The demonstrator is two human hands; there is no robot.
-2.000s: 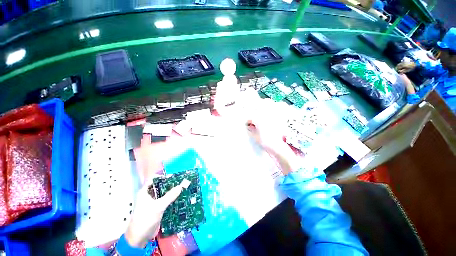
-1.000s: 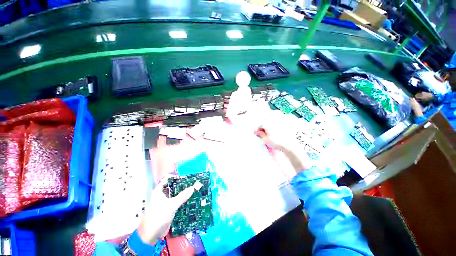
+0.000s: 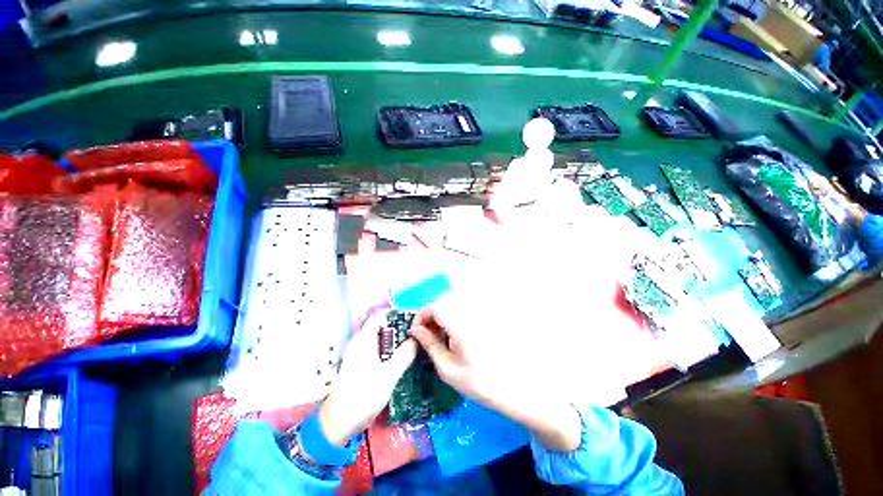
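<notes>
A green circuit board (image 3: 411, 392) is above the blue sheet (image 3: 474, 436) at the lower middle. My left hand (image 3: 363, 373) holds the board by its left side, with the thumb near its upper part. My right hand (image 3: 470, 363) is over the board's upper right, its fingertips together at the board's top part. Whether these fingertips pinch a small part is hidden. The hands cover much of the board.
A large blue bin (image 3: 228, 242) with red bubble bags (image 3: 155, 257) is at left, a small blue bin (image 3: 92, 426) below. A perforated tray (image 3: 290, 300), a white bottle (image 3: 532, 170), boards (image 3: 654, 213), black housings (image 3: 428, 124) and a carton (image 3: 823, 325) surround the mat.
My right hand has come from the bright middle of the mat to the board in my left hand. The whole view has shifted, so the bench things stand further right in the picture.
</notes>
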